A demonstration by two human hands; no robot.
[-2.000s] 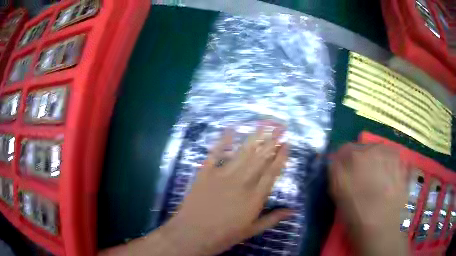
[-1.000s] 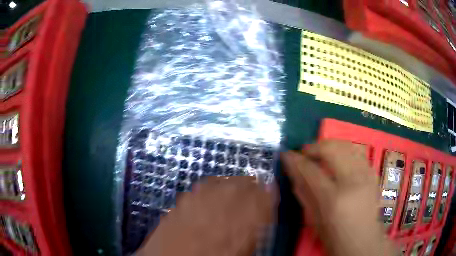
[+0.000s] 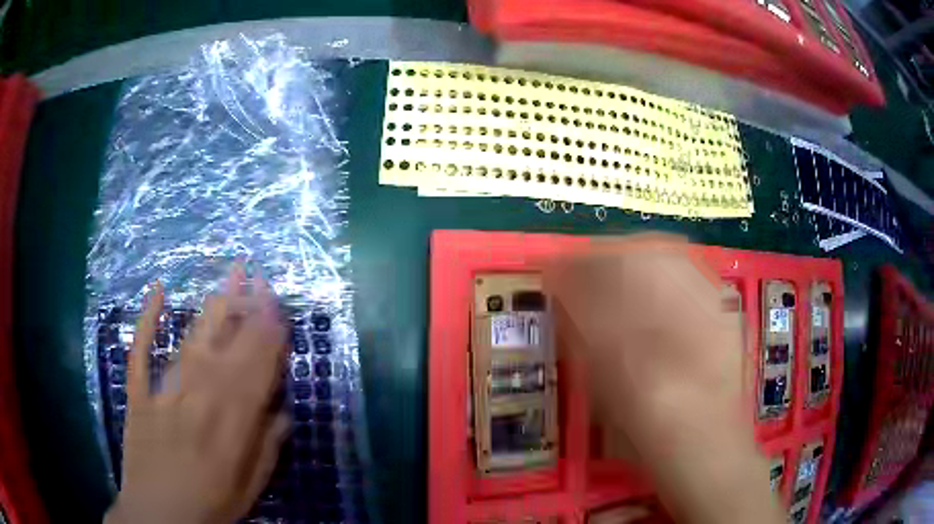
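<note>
My left hand (image 3: 210, 394) lies blurred over the grid of small dark lens squares (image 3: 312, 358), fingers spread towards its far edge; I cannot tell if it holds anything. Clear crinkled film (image 3: 220, 169) extends beyond the grid. My right hand (image 3: 645, 343) is blurred over the red foam tray (image 3: 451, 358), just right of a gold phone body (image 3: 512, 379) in the near-left pocket of the far row. Its fingertips are hidden or smeared, so any lens piece in them cannot be seen. More phone bodies (image 3: 776, 348) sit to the right.
A yellow sheet with rows of round holes (image 3: 553, 128) lies beyond the tray, with small pale rings (image 3: 601, 214) near it. Black strips on white backing (image 3: 845, 194) lie at right. Red trays stand at far left (image 3: 15, 287), far side (image 3: 655, 46) and right (image 3: 896, 389).
The view has swung right, so the film and grid sit further left. My left hand shows spread over the grid's far part. My right hand has moved from the tray's left edge over its pockets.
</note>
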